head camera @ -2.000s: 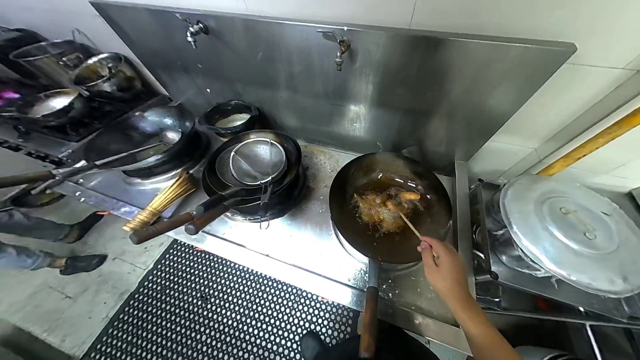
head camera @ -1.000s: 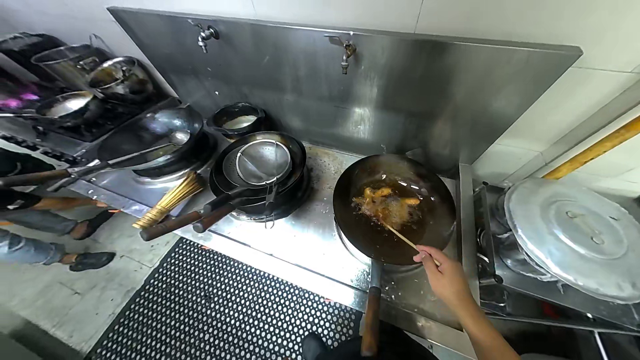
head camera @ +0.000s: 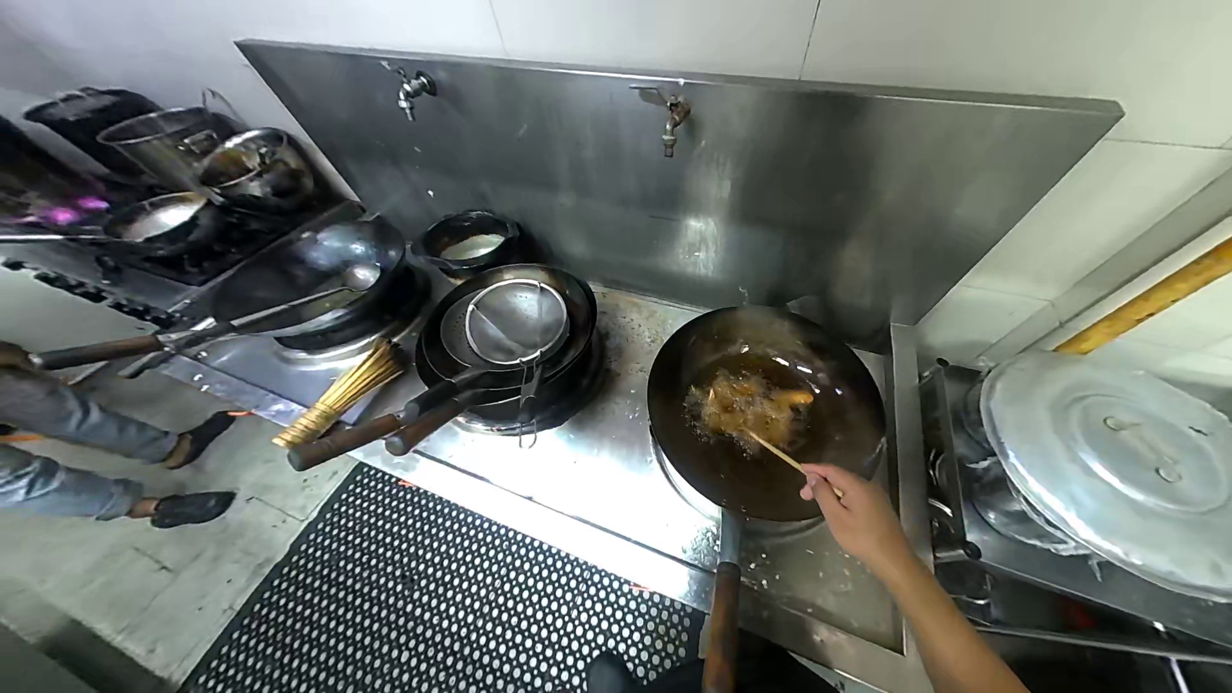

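My right hand [head camera: 853,504] grips a thin wooden stick [head camera: 776,450], possibly chopsticks, over the near right rim of a dark wok [head camera: 685,460]. The stick's far end reaches into bubbling brown oil, where browned pieces of food [head camera: 751,404] are frying. A wooden handle [head camera: 724,626] extends from the wok towards my body. My left hand is out of view.
Left of the wok stand stacked pans with a wire-mesh strainer [head camera: 517,321], a bamboo brush [head camera: 342,395] and another wok holding a ladle [head camera: 360,277]. Taps [head camera: 674,123] project from the steel backsplash. A large lidded pot [head camera: 1116,462] is at the right. Another person's legs [head camera: 77,433] show at far left.
The stick's far end has moved from the right part of the food to its near edge, and my right hand sits a little lower. The frying pieces have shifted in the oil.
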